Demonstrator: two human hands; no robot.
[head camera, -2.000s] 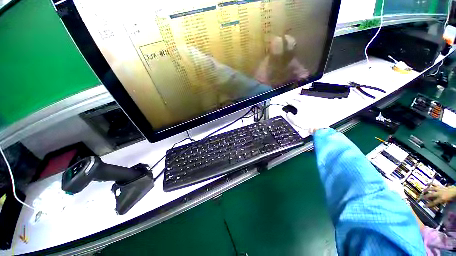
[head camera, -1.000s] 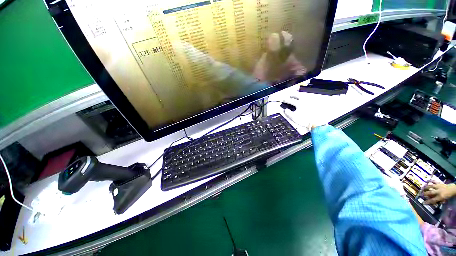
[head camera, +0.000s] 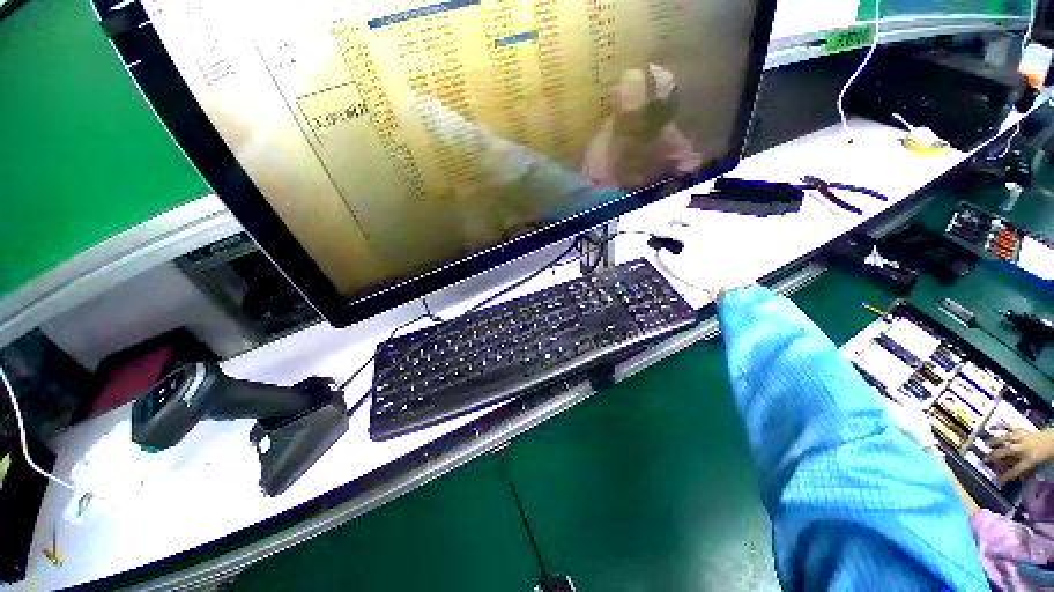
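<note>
A large monitor (head camera: 462, 127) shows a yellowish table, with reflections across it. A black keyboard (head camera: 526, 347) lies below it on the white shelf. My right sleeve is blue and reaches in from the lower right. My right hand (head camera: 690, 275), in a white glove, is washed out against the shelf; its fingers are hard to make out. It rests over the computer mouse (head camera: 666, 244), of which only a small black part shows just right of the keyboard. My left hand is not in view.
A barcode scanner (head camera: 202, 405) sits in its cradle (head camera: 303, 439) left of the keyboard. A black block (head camera: 749, 197) and pliers (head camera: 844, 194) lie on the shelf. At the right, another person's bare hand (head camera: 1017, 453) touches an open electronic assembly (head camera: 936, 387).
The view has shifted slightly. A blue highlighted line shows in the table again, which was not visible one second ago. My right arm stays in nearly the same place. The other person's hand has moved slightly.
</note>
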